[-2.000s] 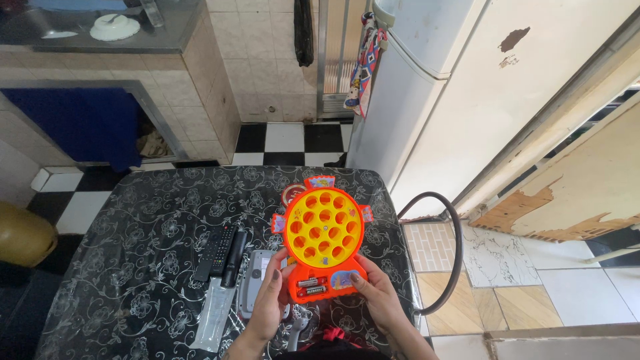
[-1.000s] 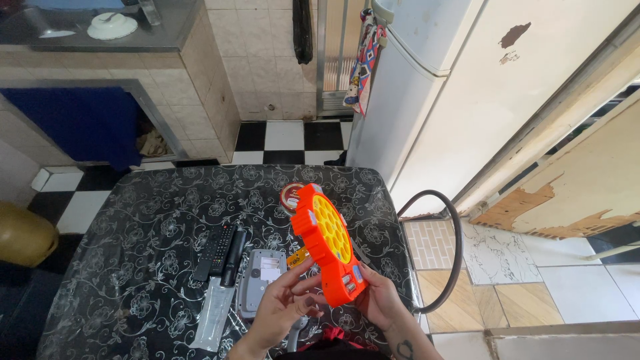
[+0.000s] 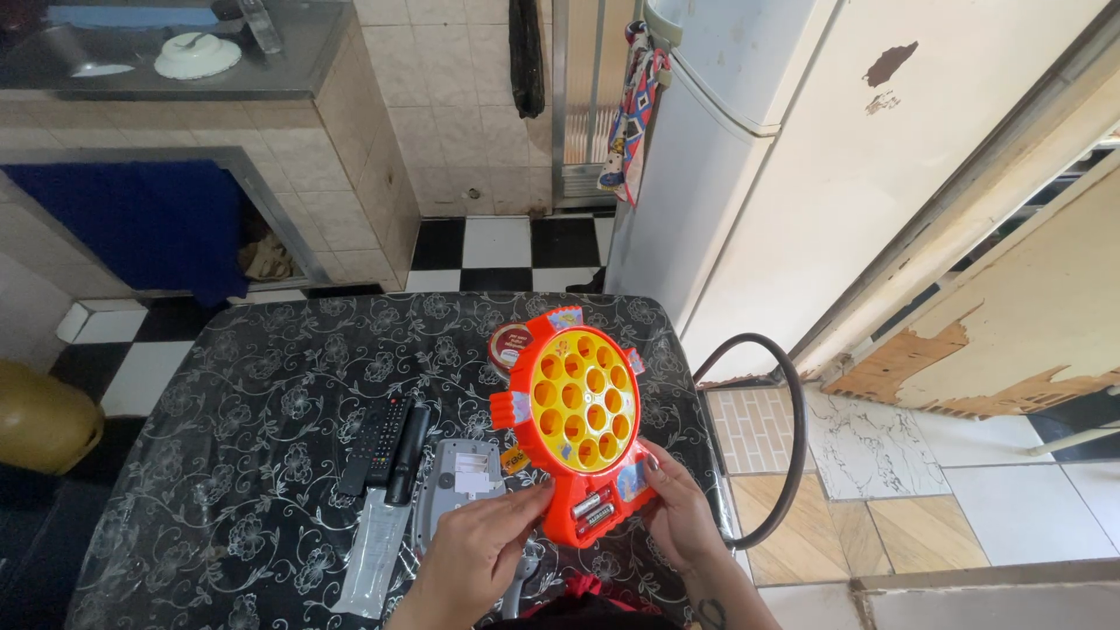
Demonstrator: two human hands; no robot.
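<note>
A red plastic fishing-game toy with a yellow round plate full of holes is held up over the table, its holed face toward me. Two batteries lie in the uncovered compartment at its base. My left hand touches the lower left edge of the base, fingers bent against it. My right hand grips the base at its right side, thumb on the front near a blue sticker. Behind the toy, partly hidden, a round container with a red and white lid stands on the table.
On the patterned black tablecloth lie remote controls, a clear plastic packet, a grey device and a yellow packet. A dark hose curves beside the table's right edge, near the white refrigerator.
The toy has turned from an edge-on tilt so that its holed face and battery compartment show again. My left hand has moved closer against its base.
</note>
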